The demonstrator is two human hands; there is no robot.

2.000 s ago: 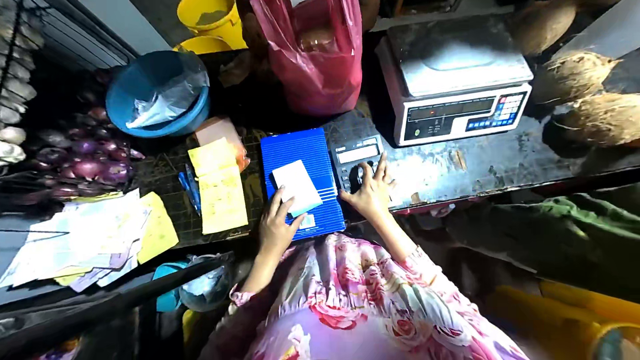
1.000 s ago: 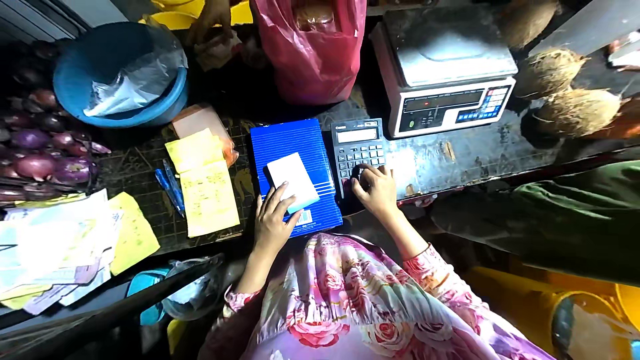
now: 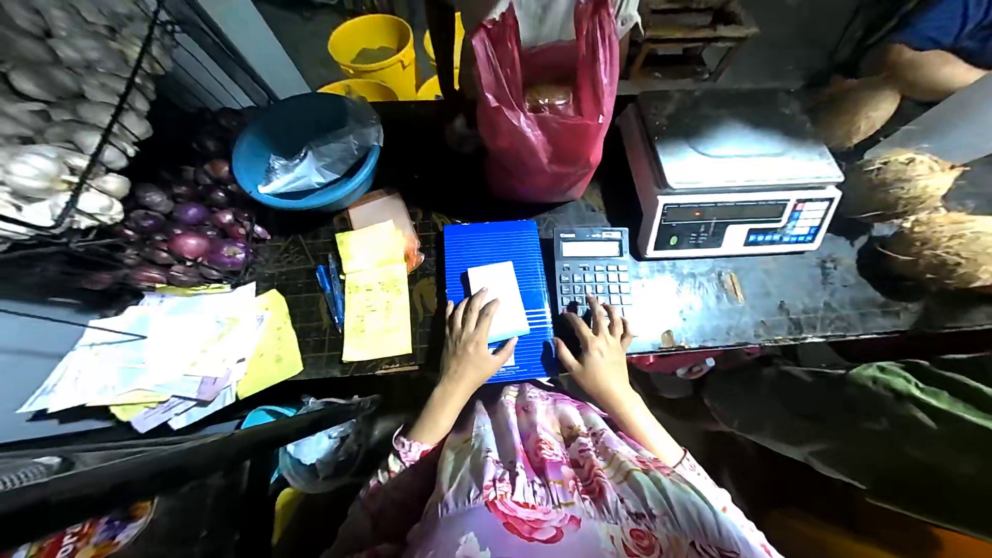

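Note:
My left hand (image 3: 469,345) rests with fingers spread on the lower left edge of a white notepad (image 3: 500,298), which lies on a blue striped book (image 3: 492,244). Just right of the book, my right hand (image 3: 598,349) has its fingers over the lower keys of a dark Canon desk calculator (image 3: 593,271). It grips nothing. Left of the book lie yellow handwritten sheets (image 3: 376,310) and blue pens (image 3: 331,291).
A red plastic bag (image 3: 542,132) stands behind the book, a weighing scale (image 3: 732,170) behind right, coconuts (image 3: 903,186) beyond it. On the left are a blue basin (image 3: 306,155), red onions (image 3: 190,240), garlic (image 3: 54,170) and loose papers (image 3: 163,349). A person's arm shows at top right.
My right hand has shifted down the calculator, uncovering its display and upper keys. My left hand stays on the notepad. The hand near the yellow buckets one second ago no longer shows there.

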